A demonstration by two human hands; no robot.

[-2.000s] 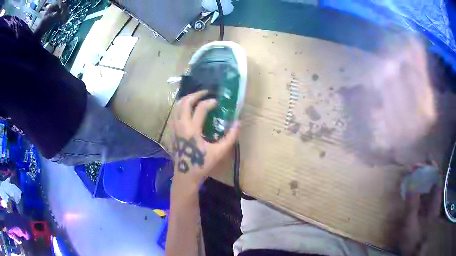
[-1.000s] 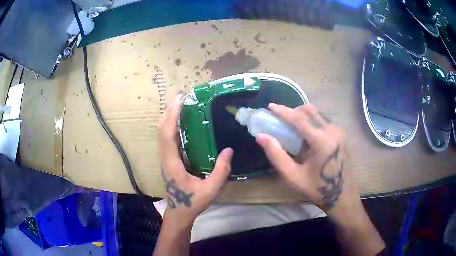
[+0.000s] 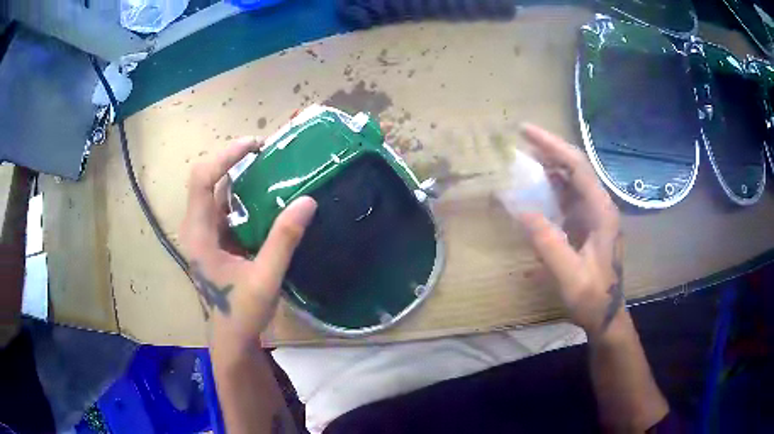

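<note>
A glossy green housing (image 3: 297, 165) with a dark recessed panel (image 3: 365, 242) and a pale rim lies tilted on the cardboard, its rounded end toward the wearer. My left hand (image 3: 246, 237) grips its left side, thumb over the top edge of the panel. My right hand (image 3: 577, 229) is off to the right of the housing and holds a small white squeeze bottle (image 3: 530, 186) between thumb and fingers. The bottle is blurred and its tip, pointing up and left, is hard to make out. Hand and bottle do not touch the housing.
More green housings (image 3: 641, 110) lie in a row at the right. The tan cardboard (image 3: 484, 297) has a dark wet stain (image 3: 361, 100) behind the housing. A black cable (image 3: 136, 182) crosses the left side. A blue crate (image 3: 157, 394) is below left. A black ribbed strip (image 3: 424, 10) lies at the back.
The housing has turned, its rounded end now toward the wearer, and shifted left with my left hand. My right hand has moved the squeeze bottle from over the panel out to the right.
</note>
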